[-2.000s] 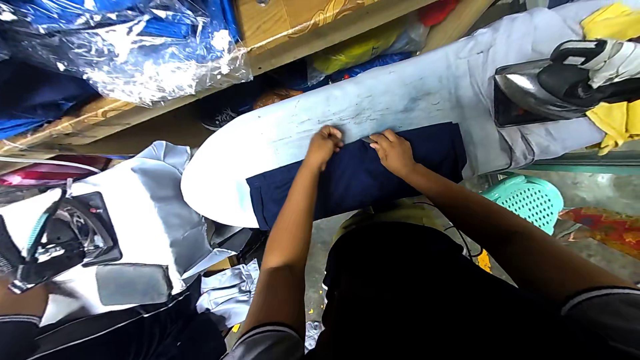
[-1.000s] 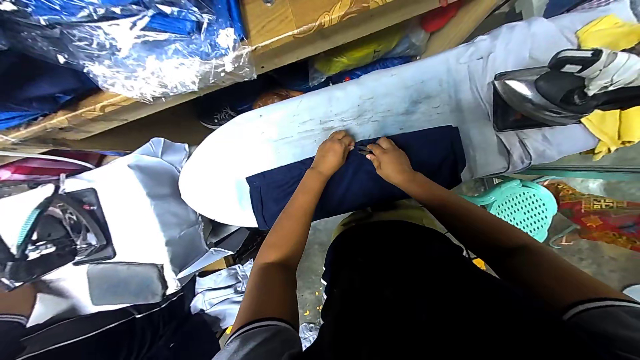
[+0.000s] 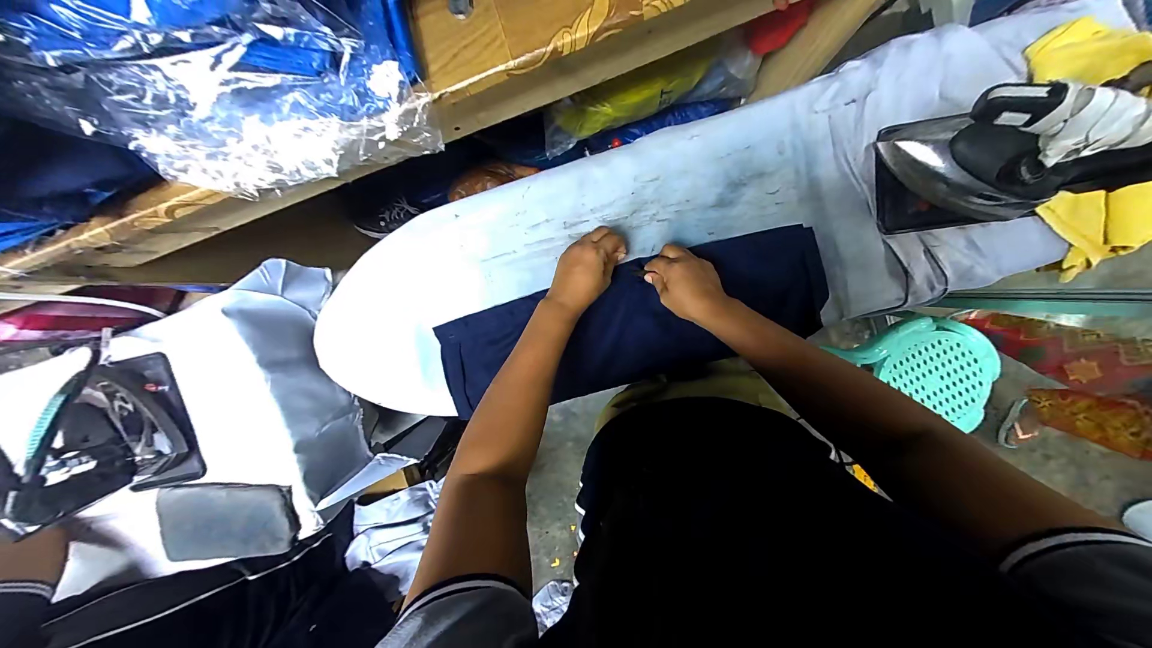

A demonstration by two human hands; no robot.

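A folded navy blue garment (image 3: pixel 630 342) lies along the near edge of a pale padded ironing board (image 3: pixel 504 243). On its upper edge, my left hand (image 3: pixel 589 265) rests with fingers bent inward. Close to its right, my right hand (image 3: pixel 684 281) pinches a small dark item at the cloth, too small to name. Whether the left fingers grip the fabric is hidden. A steam iron (image 3: pixel 972 171) with a white-wrapped handle sits at the board's right end, away from both hands.
A wooden shelf (image 3: pixel 504 112) with plastic-wrapped blue goods (image 3: pixel 270 81) runs behind the board. At left, a co-worker's arm is beside another iron (image 3: pixel 117 423) and a grey pad (image 3: pixel 225 522). Yellow cloth (image 3: pixel 1102 216) lies at right; a turquoise plastic chair (image 3: pixel 940 369) stands below.
My left hand has moved right along the garment's upper edge, nearer my right hand. The garment and the iron at right have stayed in place.
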